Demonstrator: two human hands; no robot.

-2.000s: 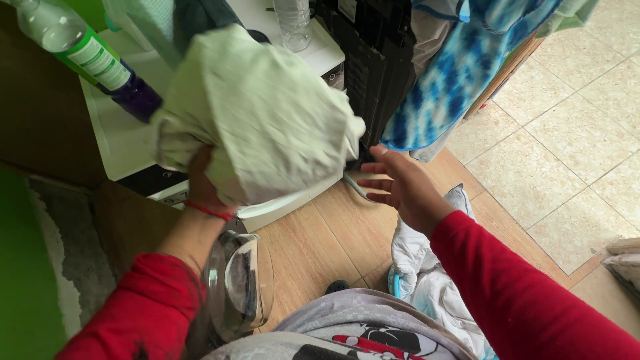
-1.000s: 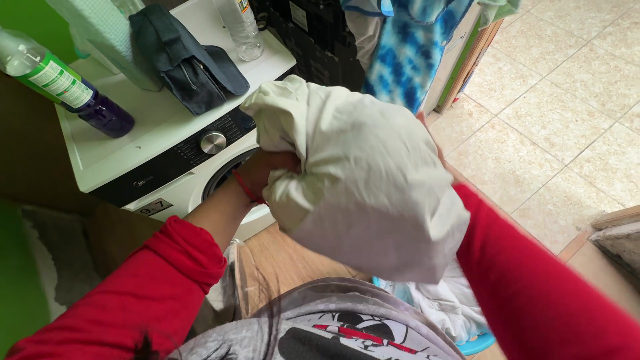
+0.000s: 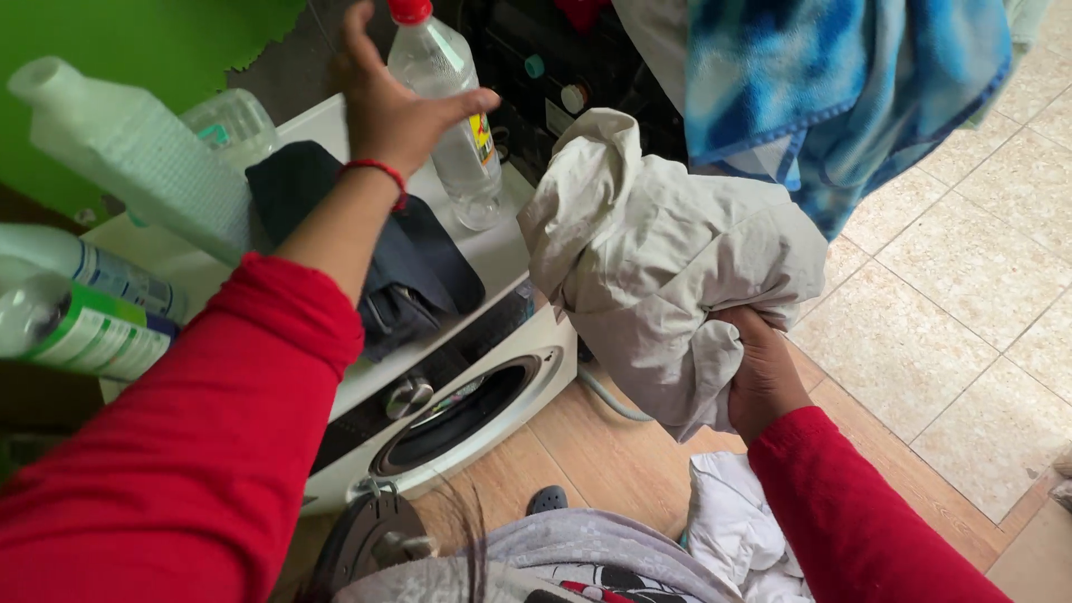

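Note:
My right hand grips a bunched pale grey-white cloth from its lower right side. My left hand, with fingers spread and nothing held, is raised in front of a clear plastic bottle with a red cap. That bottle stands on the white top of a front-loading washing machine, its round door opening exposed. Under my left forearm, a dark blue folded cloth item lies on the machine top.
Several plastic bottles, one with a green label, stand at the left. A blue tie-dye patterned towel hangs at the upper right. White cloth lies low at the right, near a grey clog on the wood-look floor.
My left hand has let go of the pale cloth and moved up to the red-capped bottle. The cloth is now in my right hand, at the right.

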